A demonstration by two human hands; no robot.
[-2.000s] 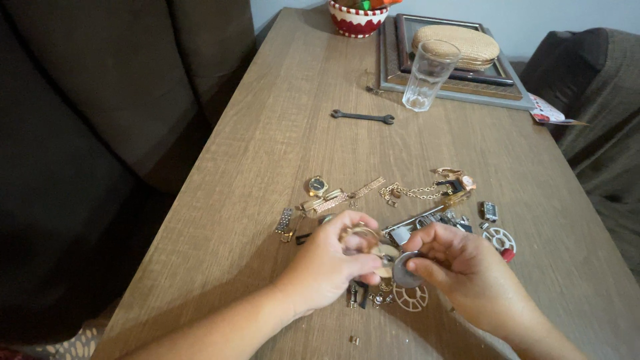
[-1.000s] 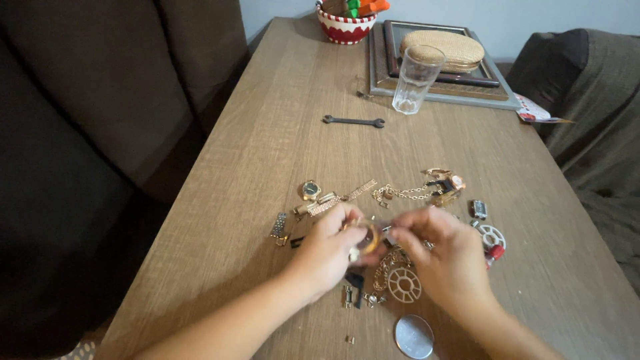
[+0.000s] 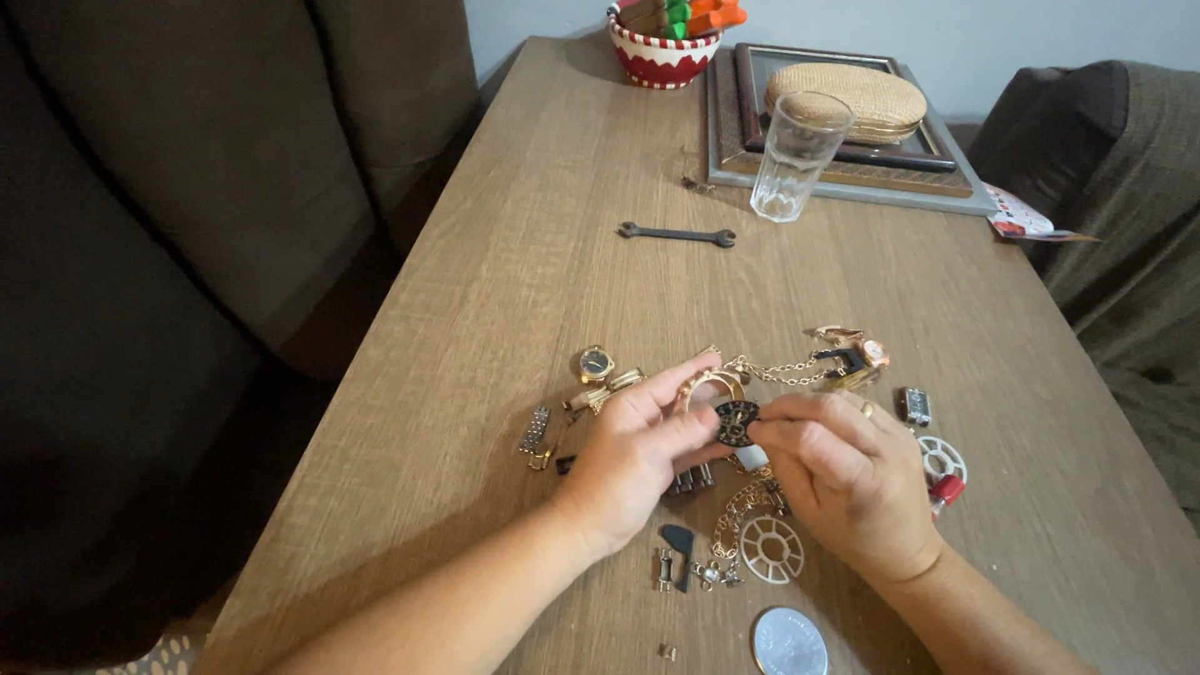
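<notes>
A gold-coloured watch case ring point(image 3: 711, 382) is held in my left hand point(image 3: 628, 455), between thumb and fingers. My right hand point(image 3: 848, 478) pinches a black watch dial point(image 3: 738, 423) at its right edge, just below the ring; my left thumb is against the dial's left side. Beneath and around both hands lie watch parts: a dark-faced watch head point(image 3: 595, 363), a metal link strap piece point(image 3: 535, 428), a gold chain point(image 3: 783, 372), a rose-gold watch point(image 3: 873, 352) and a pale spoked ring point(image 3: 772, 549). A round silver disc point(image 3: 790, 641) rests near the front.
An open-ended wrench point(image 3: 677, 233) lies mid-table. Farther back stand a clear drinking glass point(image 3: 797, 159), stacked picture frames point(image 3: 727, 141) with a woven oval case point(image 3: 848, 98), and a red-and-white bowl point(image 3: 664, 64). A small red object point(image 3: 947, 489) is right of my right hand. Covered chairs flank the table.
The silver disc, first between my hands, now lies on the table near the front. The black dial has come into view, pinched by my right hand beside the gold ring.
</notes>
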